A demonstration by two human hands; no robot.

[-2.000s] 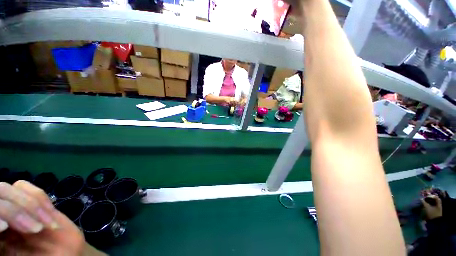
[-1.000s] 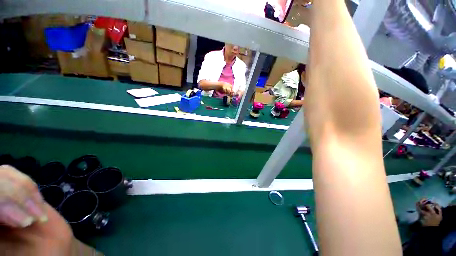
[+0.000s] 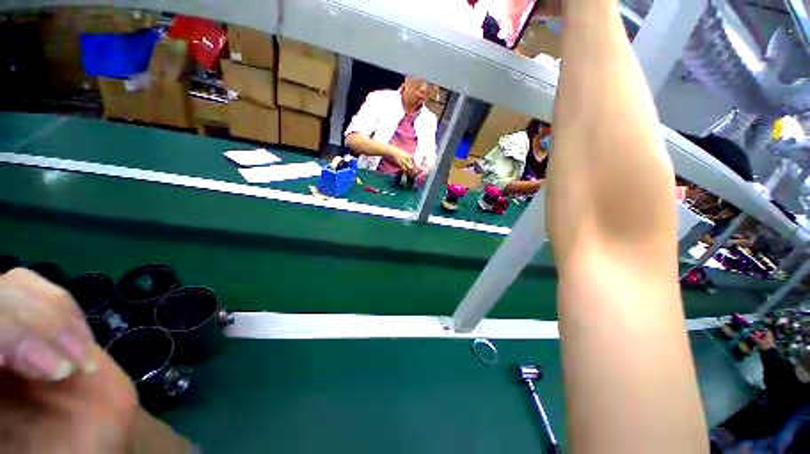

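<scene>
My left hand (image 3: pixel 53 363) is bare, blurred and cut off by the left edge; its fingers are bent, and whether it holds anything is hidden. It is in front of a cluster of matte black open housings (image 3: pixel 142 353) with silver side stubs. My right forearm (image 3: pixel 622 239) reaches straight up across the right of the view; its hand is beyond the top edge. A thin pale ring (image 3: pixel 484 351) lies flat near the post foot. A silver-headed hand tool (image 3: pixel 538 403) lies right of it on the green bench (image 3: pixel 355 390).
A slanted grey post (image 3: pixel 499 266) stands on a white strip (image 3: pixel 355 325); a grey beam (image 3: pixel 417 44) crosses above. Across the bench are two people (image 3: pixel 391 133), a blue tape dispenser (image 3: pixel 337 177), paper sheets (image 3: pixel 280 172) and magenta-topped units (image 3: pixel 454 197). Another person's hand (image 3: pixel 762 339) shows far right.
The view has shifted, so the tool beside my right forearm now shows more fully. My left hand stays low left, and my right arm stays raised. The far-right person's hand appears higher and farther away.
</scene>
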